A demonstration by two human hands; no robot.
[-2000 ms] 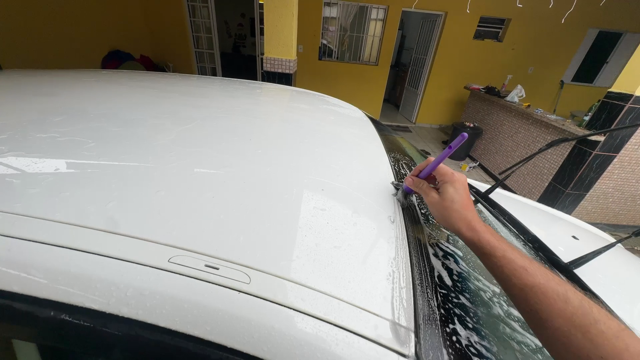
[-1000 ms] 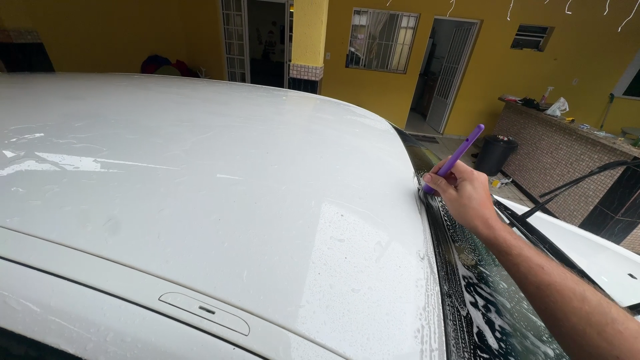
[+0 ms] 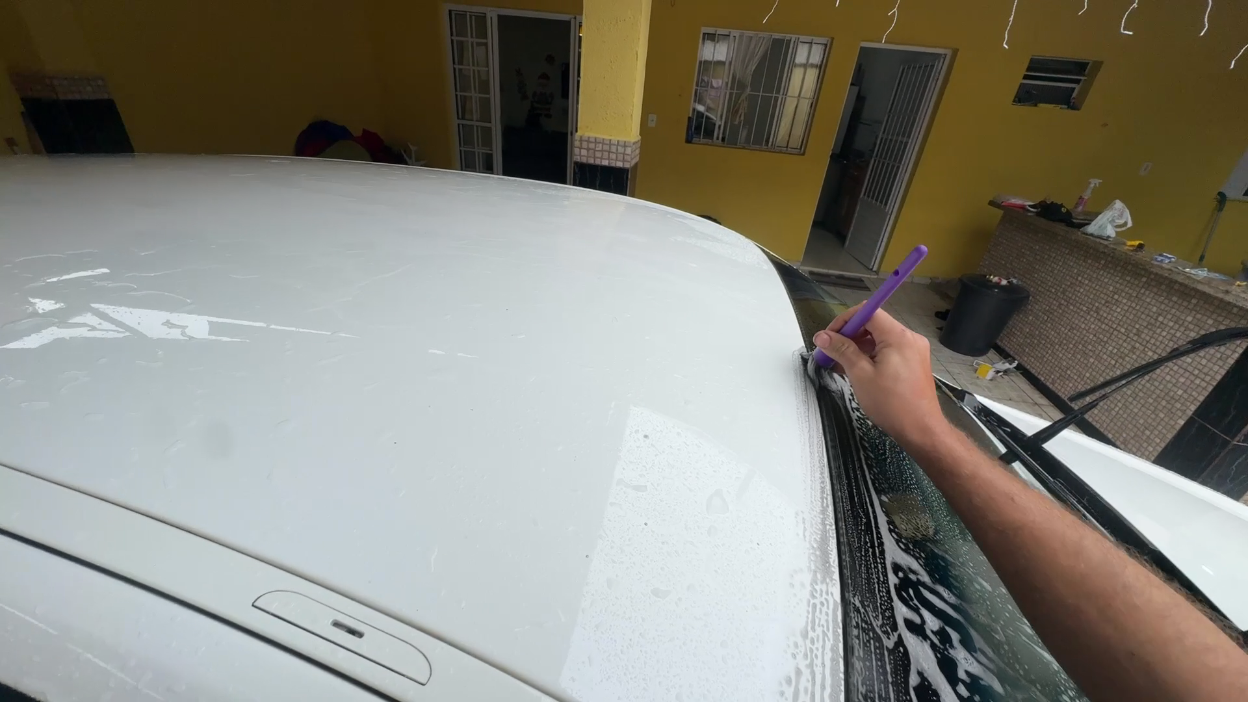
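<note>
My right hand [image 3: 882,366] grips the purple handle of a detailing brush [image 3: 884,292], its wet bristles pressed where the white car roof [image 3: 439,390] meets the top edge of the windshield. Fingers hide part of the handle, which points up and away. White soap foam [image 3: 912,585] streaks the windshield glass [image 3: 985,595] below my wrist. Water drops and suds line the front edge of the roof. My left hand does not show.
Raised wiper arms [image 3: 1092,405] stand over the white hood [image 3: 1150,487] at the right. Beyond are a black bin [image 3: 983,314], a tiled counter [image 3: 1082,341] holding a plastic bag [image 3: 1109,219], and a yellow pillar [image 3: 610,73]. A small oval-ended cover [image 3: 341,634] sits in the roof's near edge.
The view has shifted somewhat. My right hand still holds the brush at the seam between roof and windshield, and it has moved along that seam toward the far side of the car.
</note>
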